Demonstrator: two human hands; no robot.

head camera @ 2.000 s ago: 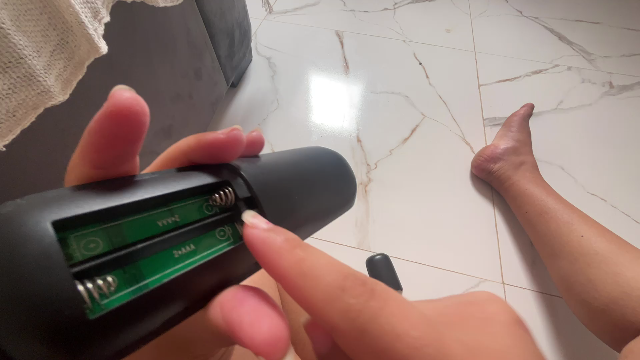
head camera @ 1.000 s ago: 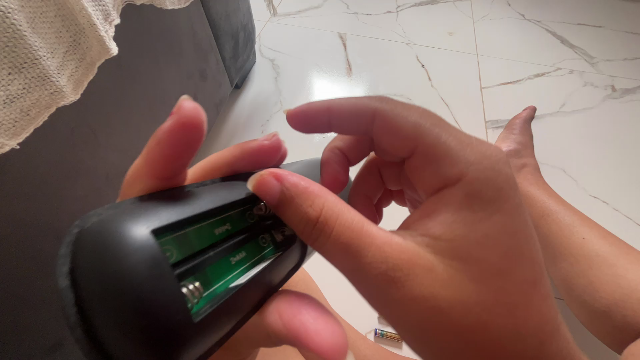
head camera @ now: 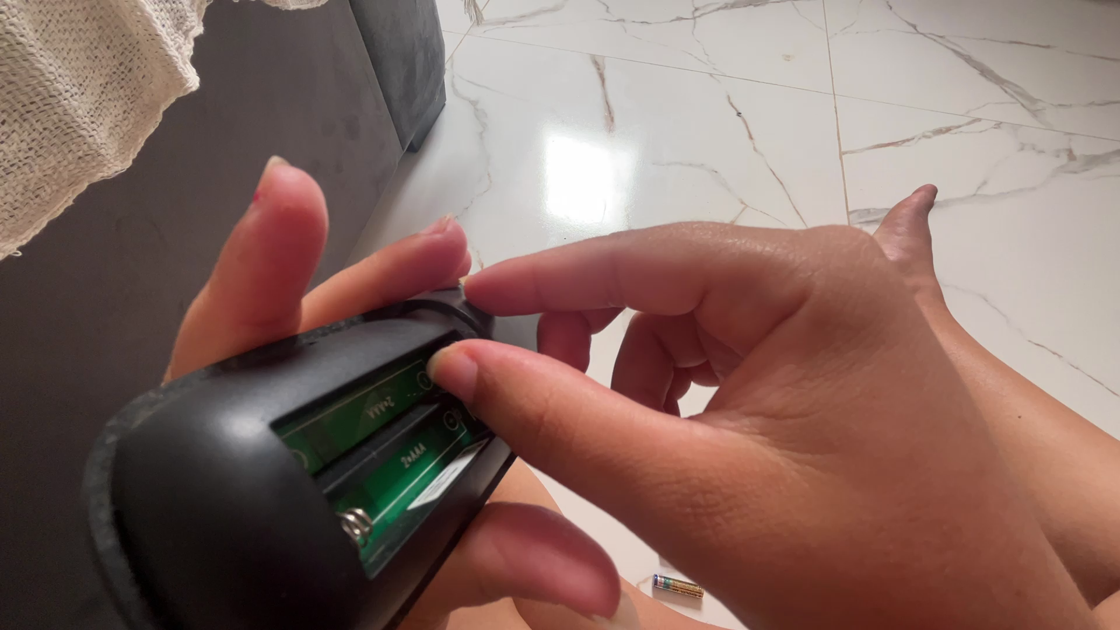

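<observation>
A black plastic remote control (head camera: 236,490), back side up, lies in my left hand (head camera: 254,254), whose fingers rise behind it while the thumb shows along its near edge. Its battery compartment (head camera: 385,437) is uncovered and holds no batteries; green board, AAA markings and a metal spring are visible. My right hand (head camera: 752,394) reaches in from the right. Its thumb tip is at the upper right end of the compartment, and its index fingertip meets the remote's far edge. The remote's far end is hidden behind the right hand. An AAA battery (head camera: 678,586) lies on the floor below.
Pale marble-look floor tiles (head camera: 700,131) spread ahead. A dark grey upholstered piece of furniture (head camera: 289,166) stands at the left, with a cream woven cloth (head camera: 96,96) hanging over it. One bare foot (head camera: 910,232) and leg rest on the floor at the right.
The right index finger, first pointing at the compartment's end, has given way to thumb and index finger at the remote. The remote is more tilted. The dark object near the leg is no longer visible.
</observation>
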